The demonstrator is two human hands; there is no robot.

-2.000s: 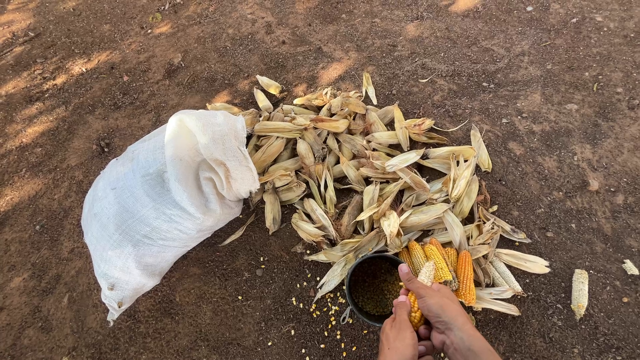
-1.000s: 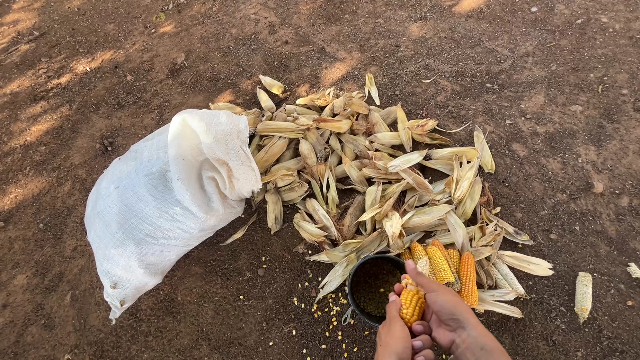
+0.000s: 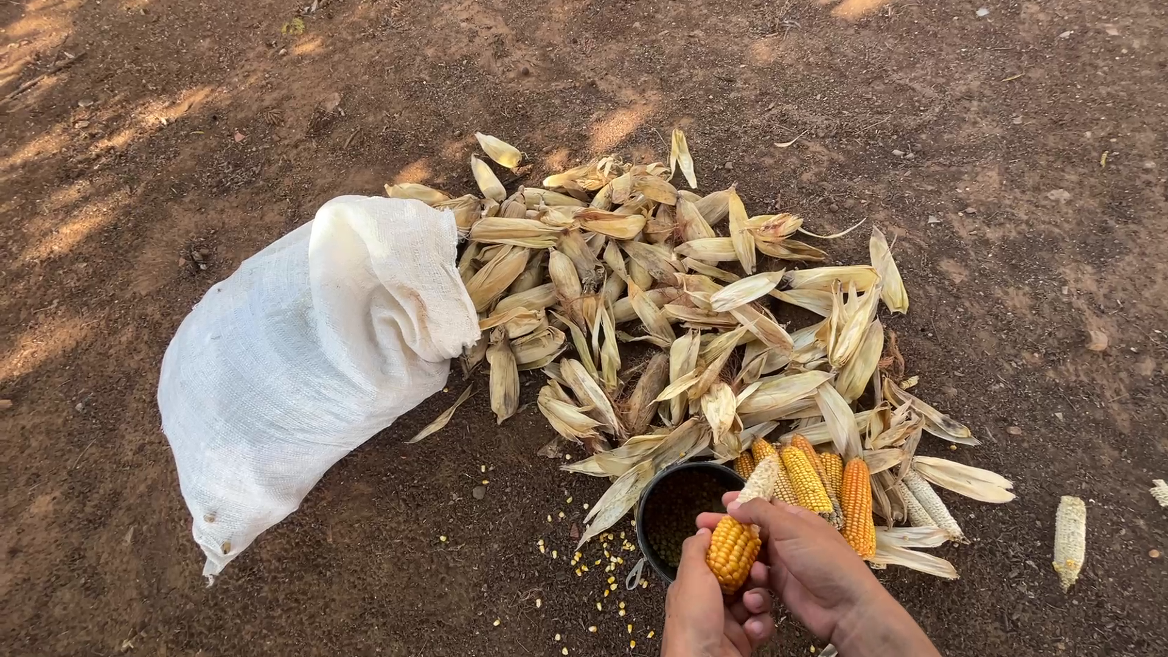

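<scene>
My left hand (image 3: 707, 598) is closed around a yellow-orange ear of corn (image 3: 733, 553) at the lower edge of the view. Touching it from the right, my right hand (image 3: 808, 570) has its thumb and fingers around a pale, bare corn cob (image 3: 759, 481) that points up and away. Just left of the hands is a dark round bucket (image 3: 659, 564) with kernels in it, its near side partly hidden by my fingers. Several husked ears (image 3: 858, 506) lie side by side beyond my right hand, against the husks.
A wide heap of dry corn husks (image 3: 639, 310) spreads over the bare soil. A filled white woven sack (image 3: 274, 374) lies at its left. Loose kernels (image 3: 607, 570) are scattered left of the bucket. A stripped cob (image 3: 1069, 540) rests on the ground at the right.
The hands stay beside the bucket with the corn between them. The fingers and the held corn have shifted slightly.
</scene>
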